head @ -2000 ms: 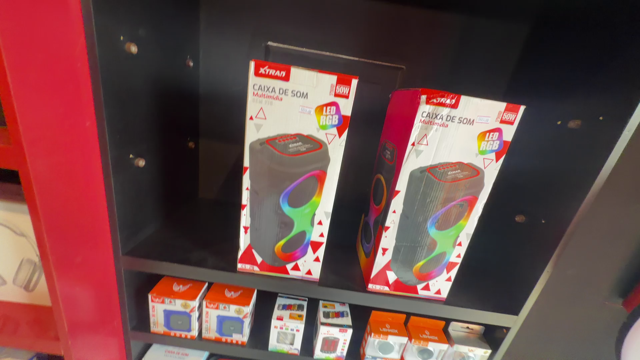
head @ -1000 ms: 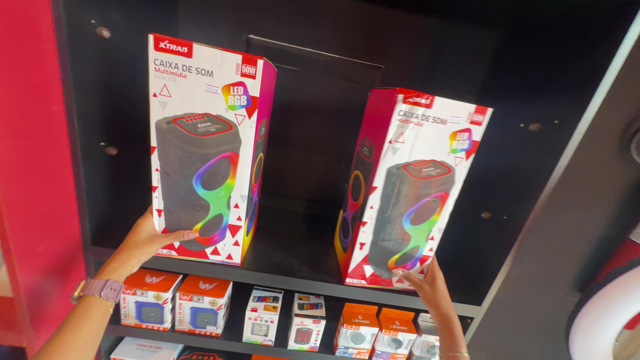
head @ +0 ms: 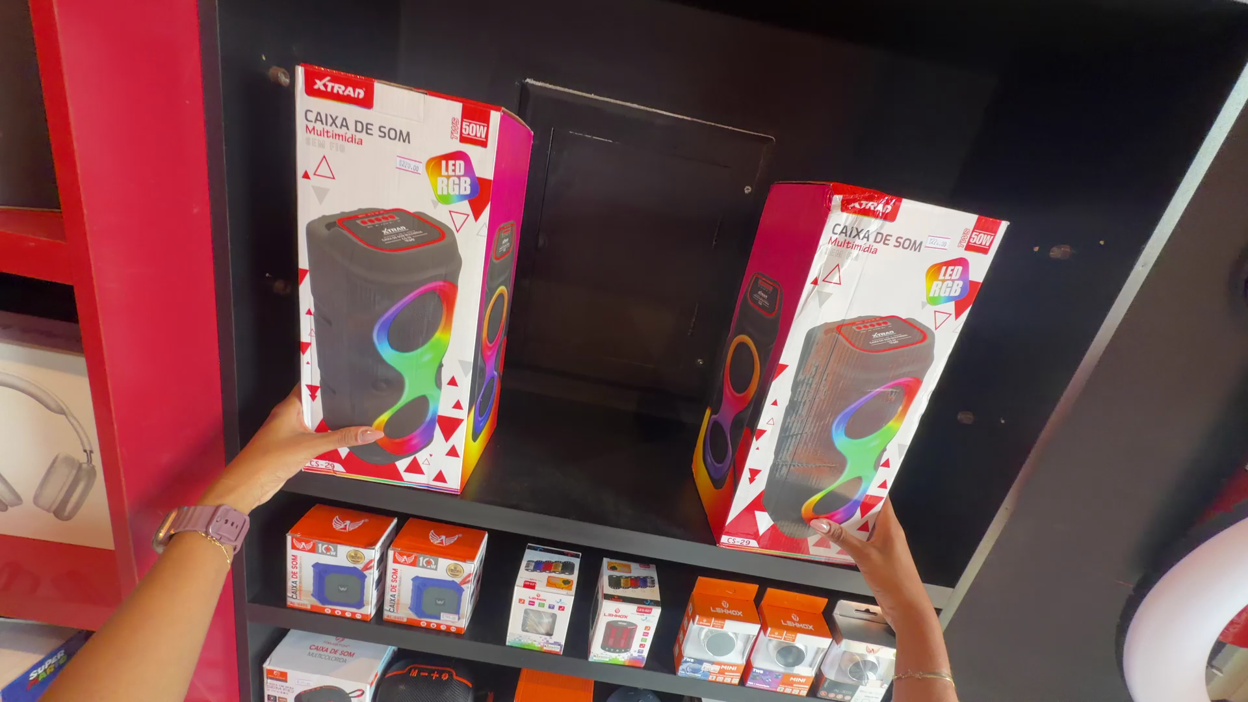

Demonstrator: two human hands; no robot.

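Note:
Two tall speaker boxes, white in front with magenta sides, are on the black shelf. The left speaker box (head: 390,283) is held at its lower left corner by my left hand (head: 297,444), thumb across the front and fingers out of sight behind the side. A watch with a mauve strap is on that wrist. At the lower right corner of the right speaker box (head: 868,380), which tilts to the right, my right hand (head: 873,546) has its thumb on the front; its other fingers are mostly hidden. A gap separates the boxes.
Small orange-and-white speaker boxes (head: 435,575) and other small boxes (head: 720,629) line the shelf below. A black panel (head: 634,244) stands behind the gap. A red upright (head: 146,244) borders the left, and a white ring-shaped object (head: 1185,614) is at the right edge.
Two seconds ago no hands were in view and the boxes stood closer together. Both hands have since come onto the boxes, and the gap between the boxes is wider.

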